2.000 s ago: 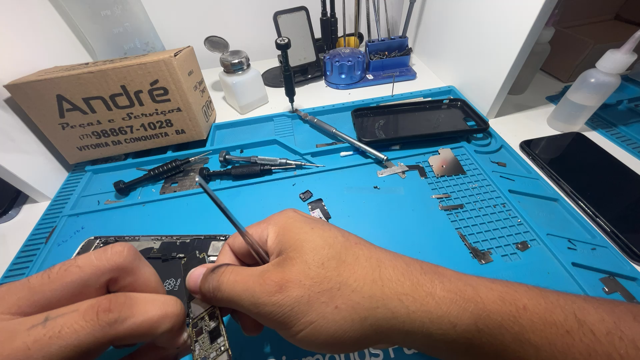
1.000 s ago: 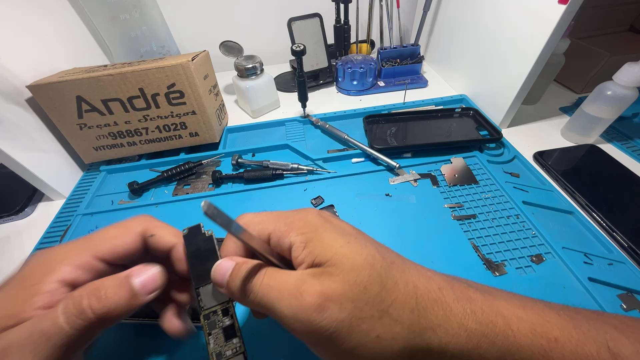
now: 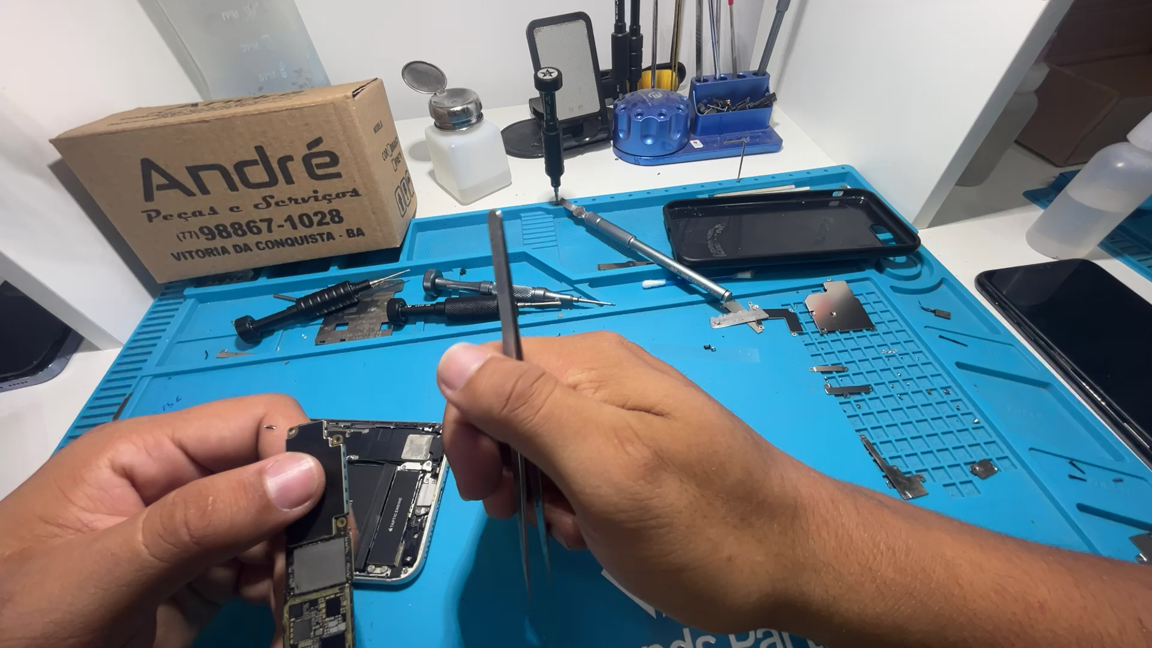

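Between thumb and fingers, my left hand (image 3: 180,522) holds a phone logic board (image 3: 319,562) upright at the lower left. Behind it, the opened phone housing (image 3: 396,504) lies on the blue silicone repair mat (image 3: 720,396), partly hidden by the board and my hand. My right hand (image 3: 621,450), right of the housing, grips metal tweezers (image 3: 506,288); their blunt end points up and their two tips point down, apart, over the mat. The tips touch nothing that I can see.
Precision screwdrivers (image 3: 315,306) lie beyond my hands, near a cardboard box (image 3: 243,189). A pump bottle (image 3: 466,157), an upright screwdriver (image 3: 551,135) and a blue tool holder (image 3: 733,112) stand at the back. A black phone case (image 3: 792,229), small metal shields (image 3: 841,308) and a dark phone (image 3: 1080,333) are on the right.
The logic board, over the housing between both hands one second ago, is now in my left hand alone. My right hand has moved away to the right, and its tweezers have turned tips down.
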